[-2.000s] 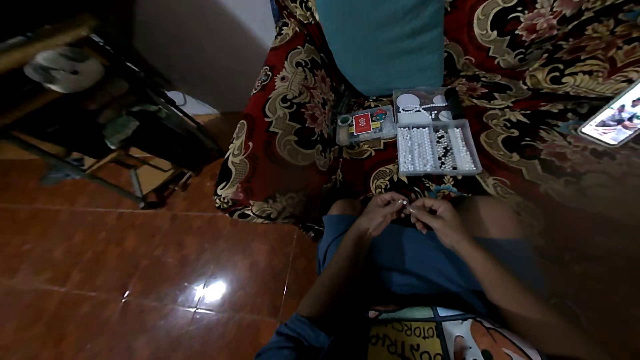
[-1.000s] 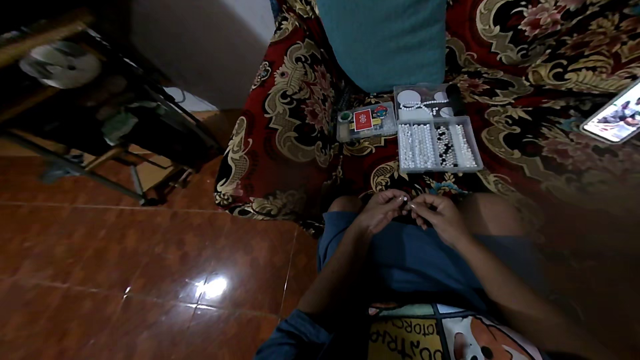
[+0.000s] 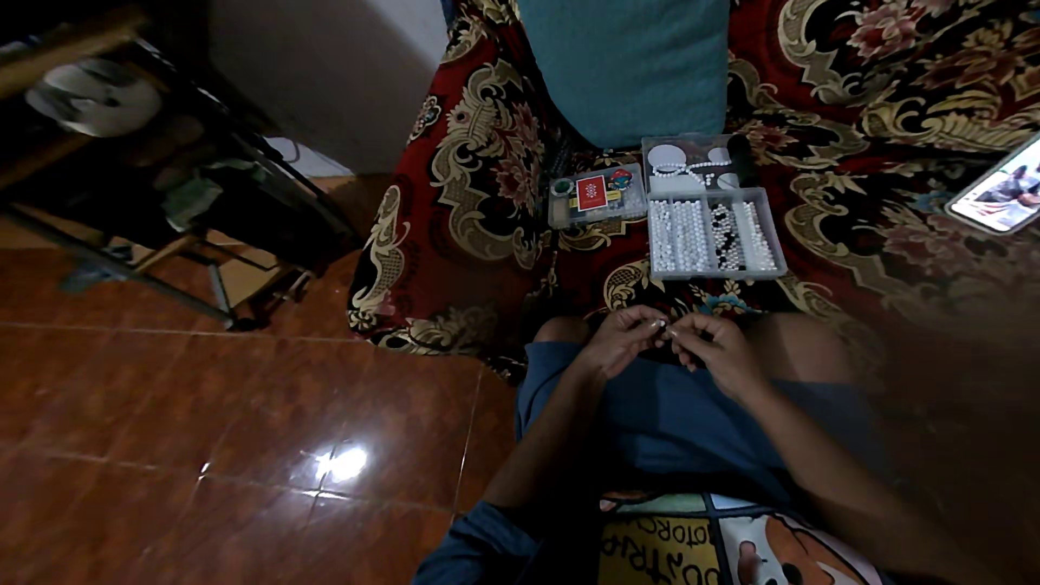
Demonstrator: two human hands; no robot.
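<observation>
My left hand (image 3: 622, 341) and my right hand (image 3: 715, 349) meet fingertip to fingertip above my lap. Between them is a tiny whitish piece (image 3: 662, 323), probably a bead; any thread on it is too fine to make out. Just beyond my hands, on the sofa, lies a clear plastic compartment box (image 3: 719, 276) with rows of white beads (image 3: 691, 236) and a row of mixed black and white ones (image 3: 724, 236). Its raised or flat-lying lid part (image 3: 707, 149) holds white discs and a beaded strand (image 3: 681, 170). A smaller clear case (image 3: 597, 215) with a red card (image 3: 592, 193) sits to its left.
A teal cushion (image 3: 634, 65) leans behind the boxes on the patterned sofa cover (image 3: 487, 162). At the right edge is a phone (image 3: 1001, 191) with a lit screen. A shelf rack (image 3: 138, 276) stands at the left on the tiled floor (image 3: 244, 406).
</observation>
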